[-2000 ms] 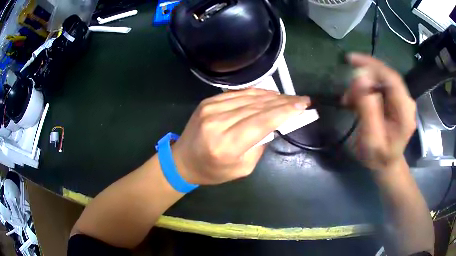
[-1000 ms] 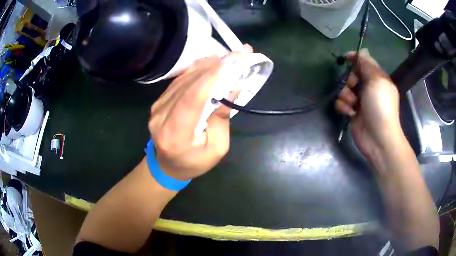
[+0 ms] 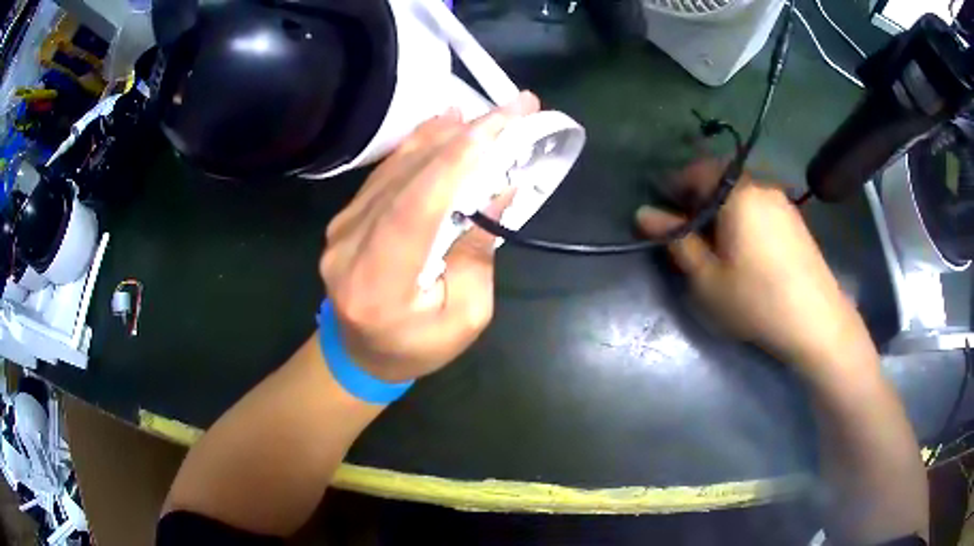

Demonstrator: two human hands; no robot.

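Observation:
The dome camera (image 3: 283, 80) lies on its side at the upper left of centre, its glossy black head facing left. My left hand (image 3: 411, 251), with a blue wristband, is closed around the camera's white bracket (image 3: 550, 160), whose open foot faces right. A black pigtail cable (image 3: 587, 247) runs from the foot to my right hand (image 3: 748, 240). My right hand is at the cable's split end; its fingers are blurred, and whether they grip the cable is unclear. A thin black lead (image 3: 775, 75) runs up from there.
A white fan (image 3: 710, 37) stands at the back. A thick black cylindrical holder (image 3: 881, 117) and another white camera (image 3: 924, 213) are at the right. A small wired part (image 3: 124, 303) lies at left, near more cameras (image 3: 53, 229). Yellow tape (image 3: 534, 496) marks the front edge.
The camera has turned onto its side and moved left, with the bracket foot now facing right. My right hand has shifted left and lower along the cable. The black holder's position looks changed.

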